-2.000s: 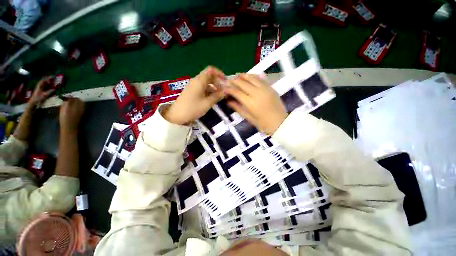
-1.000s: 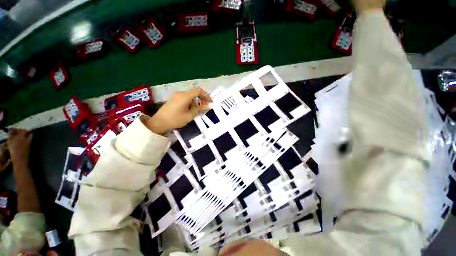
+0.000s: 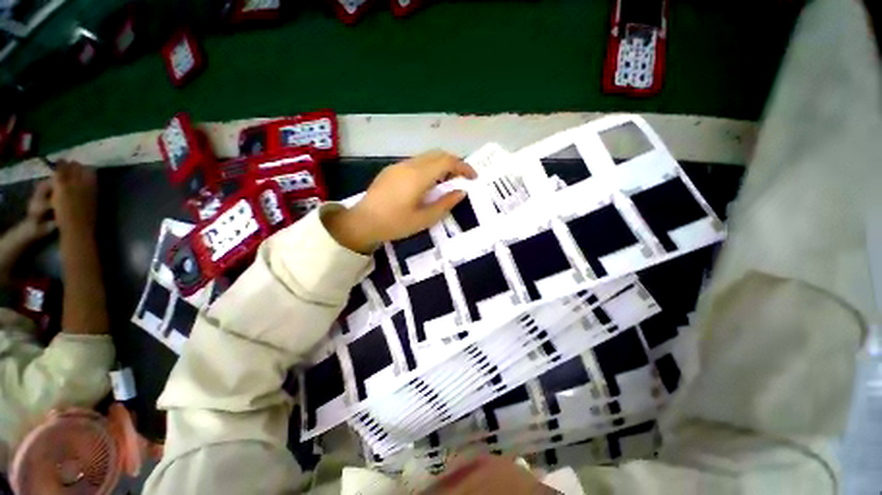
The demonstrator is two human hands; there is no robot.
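A white die-cut sticker sheet (image 3: 619, 227) with rows of black squares lies on a fanned stack of similar sheets (image 3: 435, 392) in front of me. Its upper row has several pale gaps and small white strips. My left hand (image 3: 406, 200) is at the sheet's upper left, fingers bent and thumb apart from the forefinger; whether it grips the sheet edge or a small piece is unclear. My right hand is out of the picture; only its sleeve shows at the right, reaching past the top edge.
Red phone units (image 3: 230, 232) lie heaped at left, partly over another sheet (image 3: 155, 302). More units, including one phone unit (image 3: 636, 63), lie on the green belt (image 3: 464, 77) behind its pale rail (image 3: 406, 135). A pink fan (image 3: 68, 454) and another person's hands (image 3: 68, 198) are at left.
My hands have parted: the left stays at the sheet, the right has gone up and out of view. The view has shifted, and the top sheet lies flatter than two seconds ago.
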